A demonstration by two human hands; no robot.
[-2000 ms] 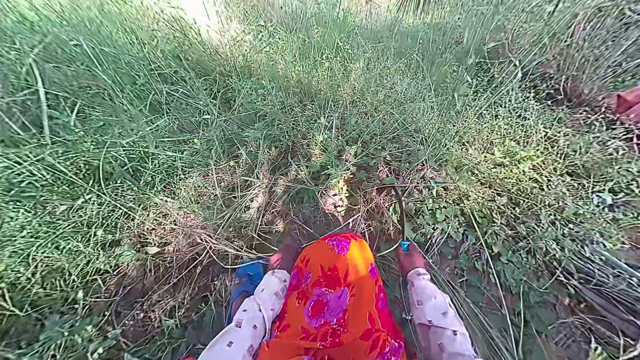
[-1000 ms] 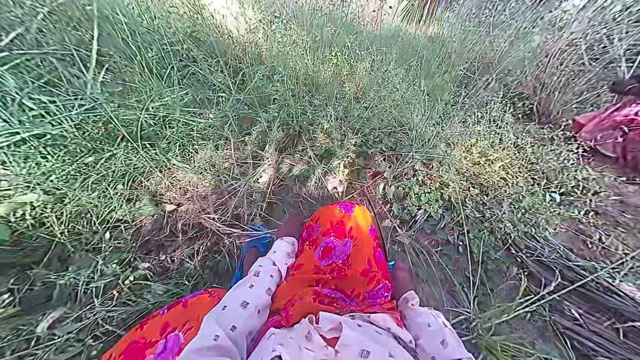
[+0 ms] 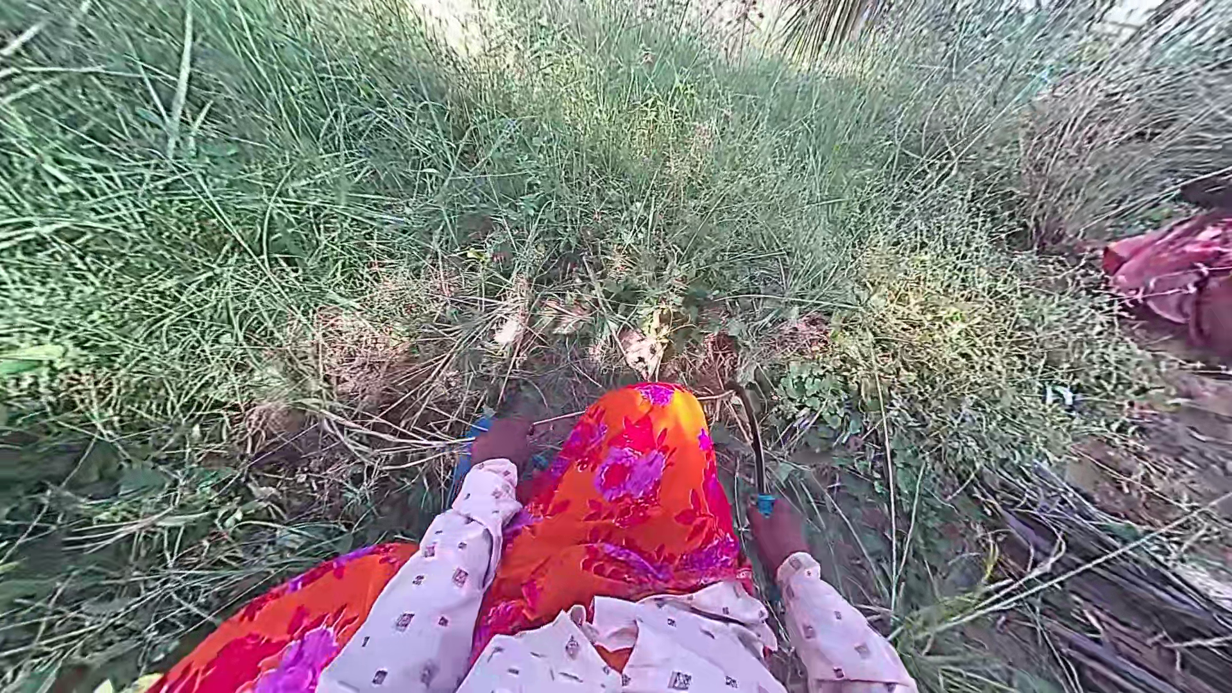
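Observation:
My right hand (image 3: 780, 529) is closed on the blue handle of a sickle (image 3: 756, 438), right of my knee. The sickle's thin, dark, curved blade points up and forward toward the weeds. My left hand (image 3: 502, 441) is low at the left of the knee, beside a blue thing (image 3: 469, 452) that is partly covered; its fingers are blurred, so I cannot tell whether it holds anything. Orange cloth with pink and purple flowers (image 3: 635, 481) covers my bent legs between the hands. Dry stems (image 3: 385, 438) lie just left of my left hand.
Tall green grass (image 3: 385, 173) and low weeds (image 3: 924, 327) stand in front. At the right edge is red cloth (image 3: 1174, 279), with a dark shape above it. Long cut stalks (image 3: 1116, 597) lie on the ground at the lower right.
The sickle blade shows more fully than one second ago. More of the orange cloth at my left and of the red cloth at the right shows than two seconds ago; the view has shifted.

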